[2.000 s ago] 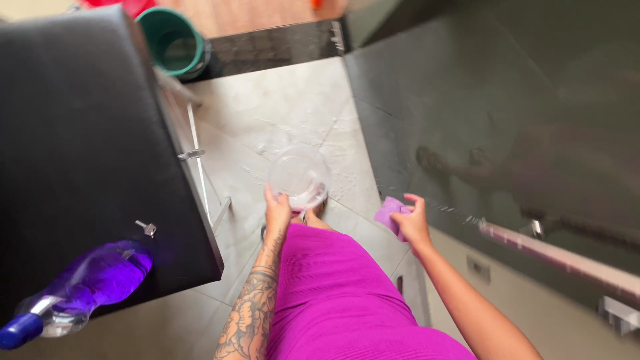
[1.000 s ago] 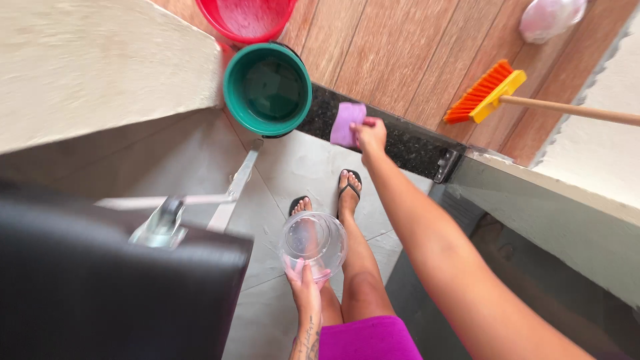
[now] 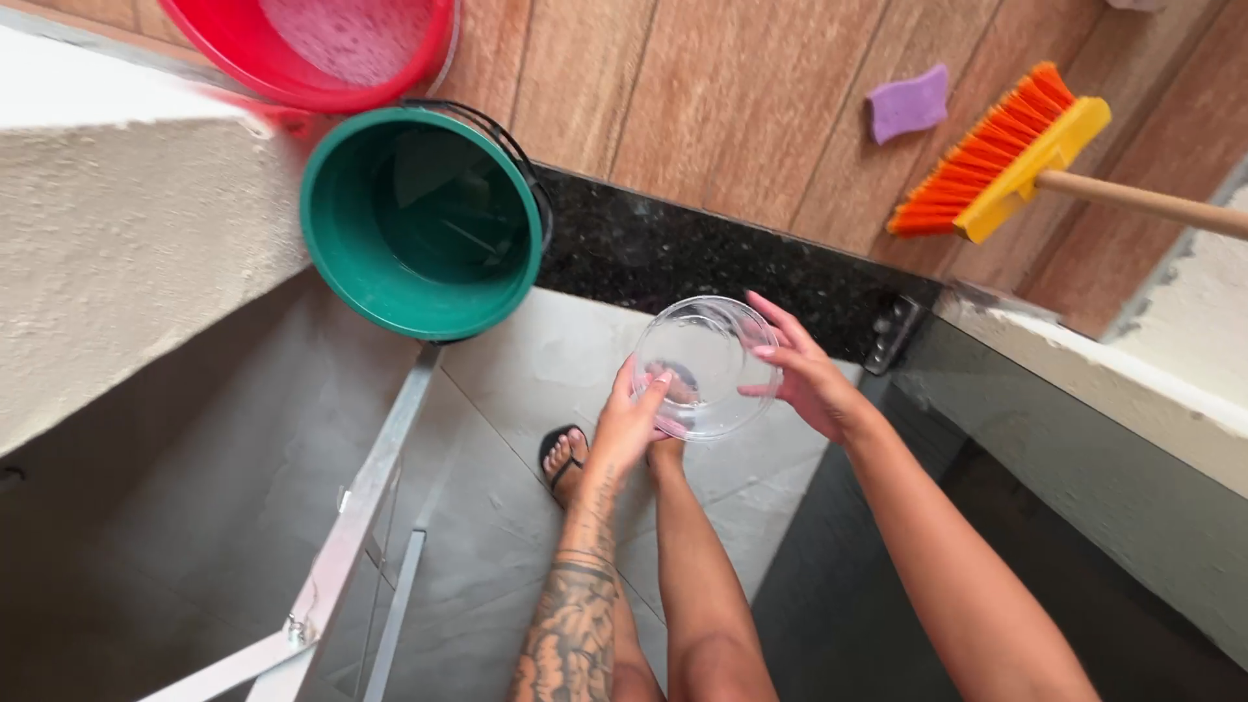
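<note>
A clear round plastic container (image 3: 717,361) is held in front of me over the doorway floor. My left hand (image 3: 634,414) grips its near left rim, the thumb over the edge. At its right side is my right hand (image 3: 804,370), fingers spread around the rim; whether it bears any of the weight I cannot tell. A purple sponge (image 3: 908,103) lies on the wood-look floor, beside the orange bristles of a yellow broom (image 3: 1014,161). Left of the container stands a green bucket (image 3: 424,224) with liquid in it, and a red tub (image 3: 331,58) of foamy liquid is behind it.
A black granite threshold (image 3: 643,234) crosses between the grey tiles and the wood-look floor. A metal folding frame (image 3: 366,487) stands at the left, below a rough plastered wall (image 3: 136,234). A dark glossy door panel (image 3: 926,546) is on the right.
The purple sponge has left my right hand and now lies on the floor near the broom. My right hand has moved back to the clear container. The view has shifted toward the doorway.
</note>
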